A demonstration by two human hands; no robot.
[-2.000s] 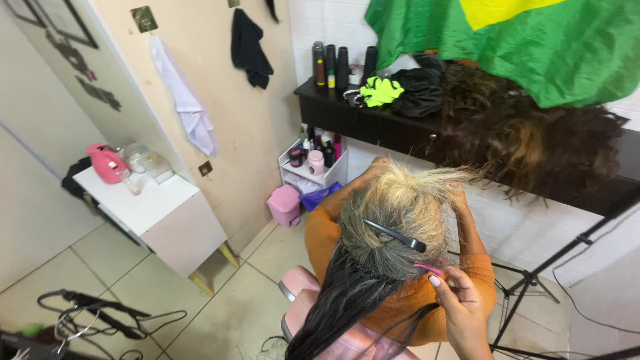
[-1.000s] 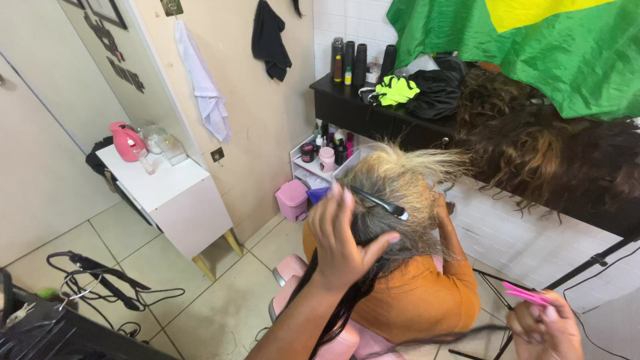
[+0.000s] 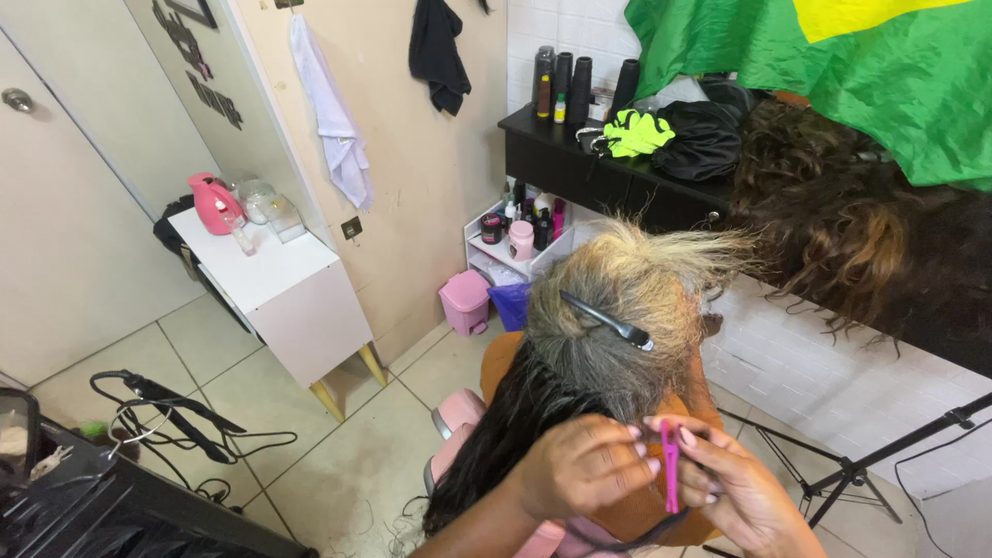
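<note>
A seated person's head of hair [image 3: 612, 333], blond and gray on top with long black lengths at the left, faces away from me. A black hair clip [image 3: 608, 319] lies across the crown. My right hand [image 3: 736, 480] holds a pink plastic clip [image 3: 670, 469] upright between its fingers, low at the right side of the head. Close beside it, almost touching, my left hand [image 3: 589, 465] has bent fingers near the lower hair; whether it pinches a strand cannot be told. A thin dark strand runs below both hands.
Loose brown hair [image 3: 845, 225] covers part of a black shelf [image 3: 566, 167] ahead. A tripod stand [image 3: 852, 469] is at the right. On the left are a white cabinet [image 3: 302, 302], a black hair iron [image 3: 182, 415] with its cord and a black cart [image 3: 139, 511]. A pink bin [image 3: 466, 302] stands by the wall.
My left hand has come down from the crown to the lower back of the head. My right hand, with the pink clip, has moved left from the far right to meet it.
</note>
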